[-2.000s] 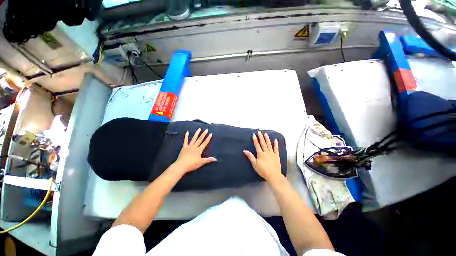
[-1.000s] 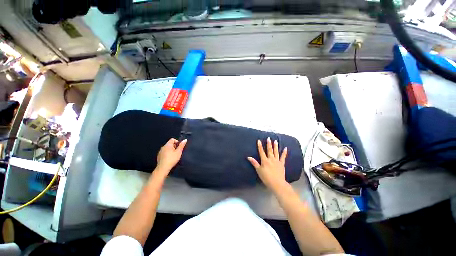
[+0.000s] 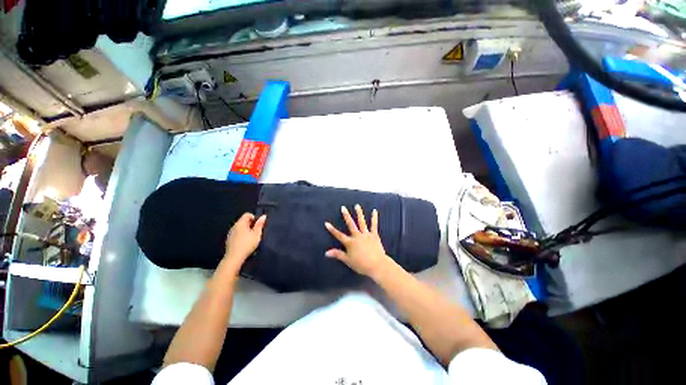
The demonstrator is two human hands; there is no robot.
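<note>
A dark grey-blue denim garment (image 3: 301, 252) is pulled over the right part of the long black padded board (image 3: 192, 222); the board's bare rounded end shows at the left. My left hand (image 3: 244, 237) pinches the garment's open edge between thumb and fingers. My right hand (image 3: 361, 244) lies flat on the garment with fingers spread. A seam band crosses the cloth right of my right hand. The steam iron (image 3: 496, 248) is parked at the right on a crumpled off-white cloth (image 3: 493, 297), and no hand touches it.
The white padded table (image 3: 361, 147) lies under the board. A blue arm with a red label (image 3: 259, 135) stands behind it. A grey side panel (image 3: 120, 225) is at the left. Another station with a blue padded board (image 3: 647, 180) is at the right. A black hose crosses the upper right.
Since the first frame, my left hand has moved left from lying flat to pinching the edge. My right hand has moved left across the cloth, and a seam band now shows at the right.
</note>
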